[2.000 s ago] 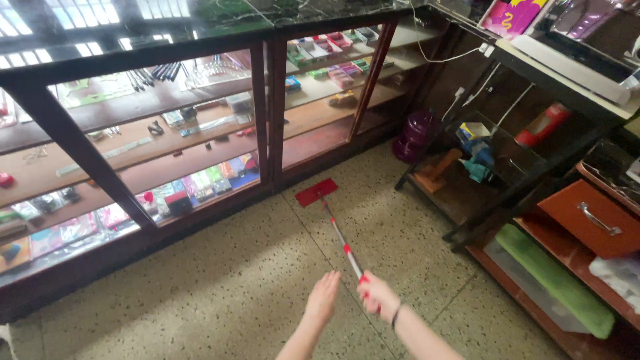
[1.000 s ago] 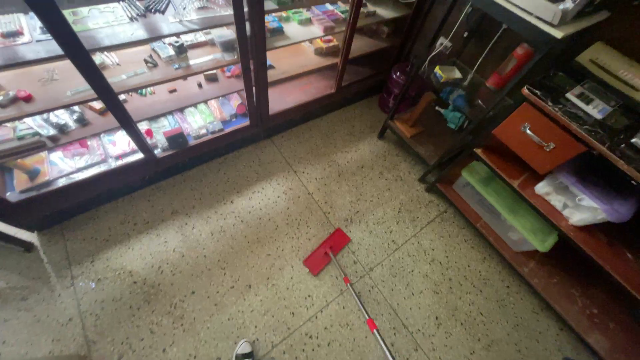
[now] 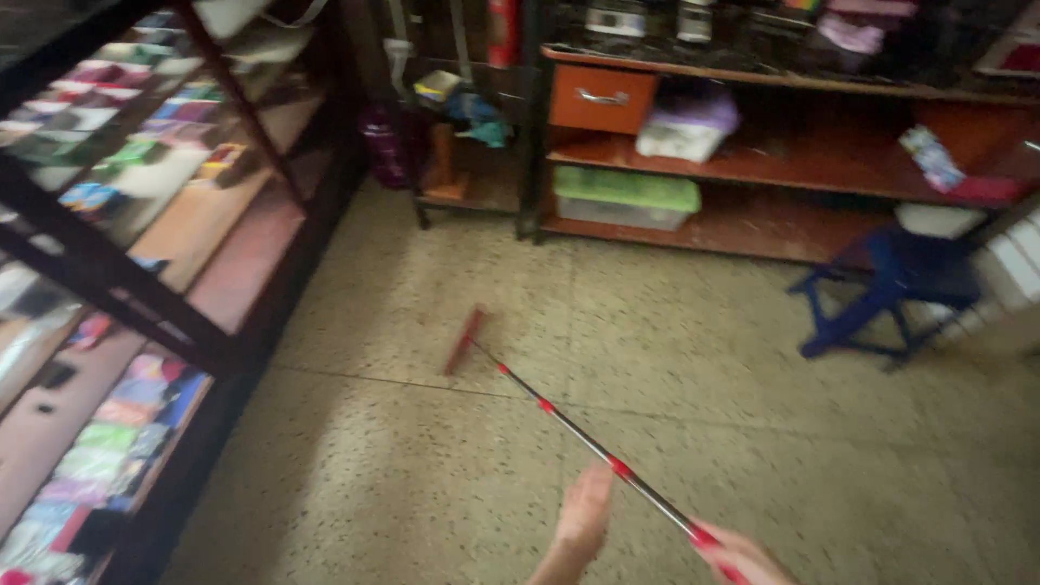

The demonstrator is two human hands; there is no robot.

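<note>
A flat mop with a red head (image 3: 465, 340) rests on the speckled floor, its thin metal pole with red joints (image 3: 582, 435) slanting down to the lower right. Around the red grip near the pole's lower end, my right hand (image 3: 743, 554) is closed. My left hand (image 3: 587, 505) is just left of the pole, fingers pointing up toward a red joint; whether its fingertips touch the pole is unclear because of blur.
A glass display case (image 3: 268, 325) with packaged goods lines the left. At the back stand a small rack (image 3: 471, 199) and a wooden shelf unit (image 3: 780, 175) holding a green-lidded plastic box (image 3: 626, 199). A blue plastic stool (image 3: 894, 280) stands at the right.
The view has swung right, bringing the blue stool in. Both hands, out of view one second ago, show again. The mop head is now turned more steeply and lies nearer the display case.
</note>
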